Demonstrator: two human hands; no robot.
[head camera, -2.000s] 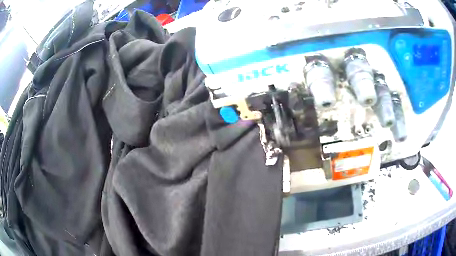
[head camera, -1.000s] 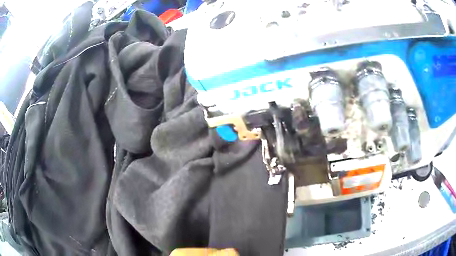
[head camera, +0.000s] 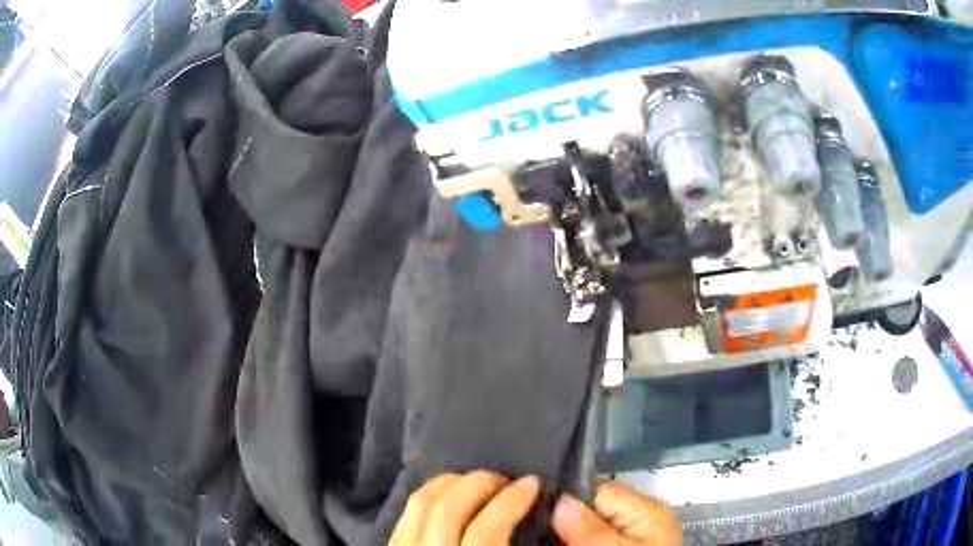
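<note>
A dark grey garment piece (head camera: 491, 352) lies flat at the left of the overlock machine (head camera: 683, 96), its right edge running up to the presser foot (head camera: 576, 277). My left hand (head camera: 469, 512) is at the bottom edge of the picture, fingers curled on the cloth. My right hand (head camera: 619, 517) is just right of it, thumb and fingers pinching the cloth's edge, where the layers are folded together. Both hands are bare and cut off by the picture's edge. A tan bracket with a blue part (head camera: 480, 210) sits over the cloth left of the foot.
A heap of the same dark cloth (head camera: 149, 320) fills the left side. Grey tension dials (head camera: 683, 139), a warning label (head camera: 766, 319) and a blue control panel (head camera: 923, 117) are on the machine. Dark trimmings (head camera: 816, 395) lie on the white table (head camera: 854, 459). A pink-and-blue item (head camera: 947, 347) is at far right.
Both hands have come in at the bottom and hold the cloth edge. The cloth by the foot is smoother and flatter. The camera view has shifted.
</note>
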